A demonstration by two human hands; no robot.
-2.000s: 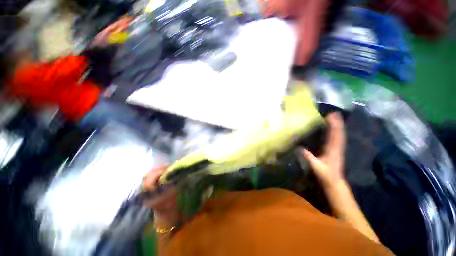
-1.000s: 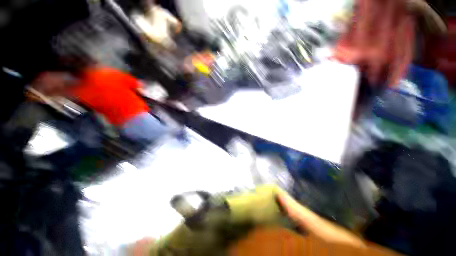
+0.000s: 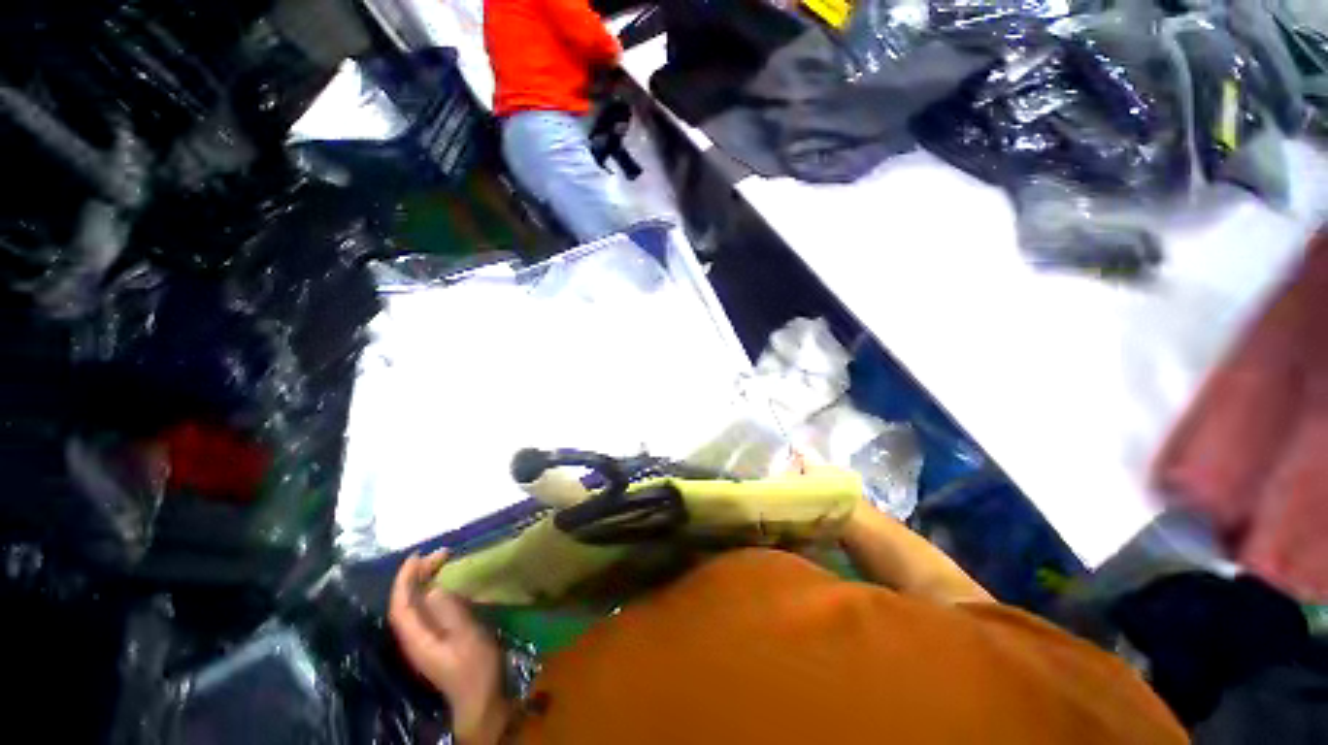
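A yellow-green jacket (image 3: pixel 765 507) is folded and held across the front of my body. A thick black hanger hook (image 3: pixel 561 466) stands up from its dark collar. My left hand (image 3: pixel 444 633) is at the jacket's left end, its fingers apart near the cloth; whether it grips is unclear. My right hand is hidden behind the jacket's right end; only the wrist and forearm show. A stack of empty polybags (image 3: pixel 539 386) lies flat just beyond the jacket, white with glare, on a basket whose dark edge shows.
Crumpled clear film (image 3: pixel 816 386) lies right of the stack. A white-topped table (image 3: pixel 961 320) holds dark bagged garments (image 3: pixel 1078 95). Glossy dark piles (image 3: pixel 146 291) fill the left. A person in red-orange (image 3: pixel 546 58) stands beyond; a coral-pink garment (image 3: pixel 1260 422) is at right.
The view has turned right and down, and the jacket now lies in front of the polybag stack with its hook upright. My left hand, earlier at the jacket's end, now shows with spread fingers.
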